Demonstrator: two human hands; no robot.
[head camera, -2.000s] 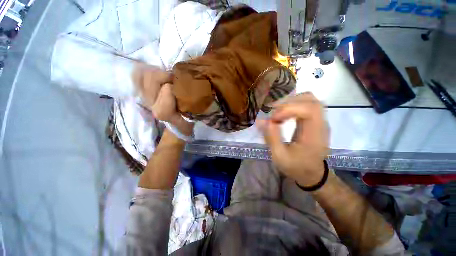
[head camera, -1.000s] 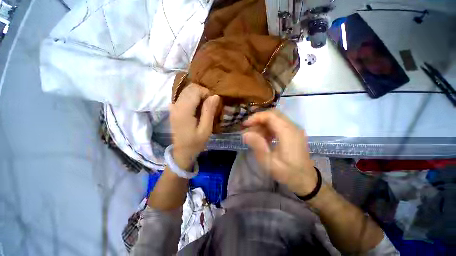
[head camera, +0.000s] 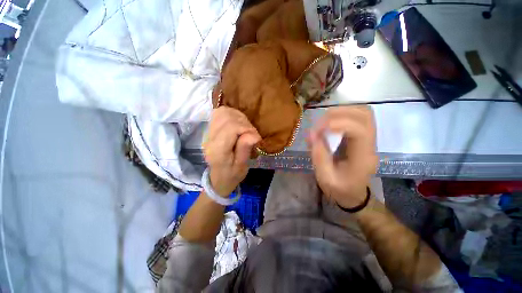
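The brown fabric section (head camera: 260, 86) lies wrinkled on the machine table, with the metal zipper (head camera: 297, 123) along its rounded edge. Checked fabric (head camera: 320, 79) shows at its right, by the needle area (head camera: 329, 46). White quilted fabric (head camera: 154, 40) spreads to the left. My left hand (head camera: 228, 143) grips the brown fabric's lower left edge. My right hand (head camera: 346, 151) is blurred, raised off the fabric to its right, with fingers curled; a small white patch shows between the fingers, and I cannot tell if it is held.
A phone (head camera: 426, 60), a small brown card (head camera: 474, 62) and black snips (head camera: 507, 83) lie at the right. The measuring tape (head camera: 418, 166) runs along the table's front edge. A blue crate (head camera: 250, 209) and printed white fabric (head camera: 233, 243) are below the table.
Since the earliest frame, the brown piece has been turned so its rounded zipper edge faces me. My left hand has moved right and down. Since the last frame, my right hand has moved right, away from the fabric.
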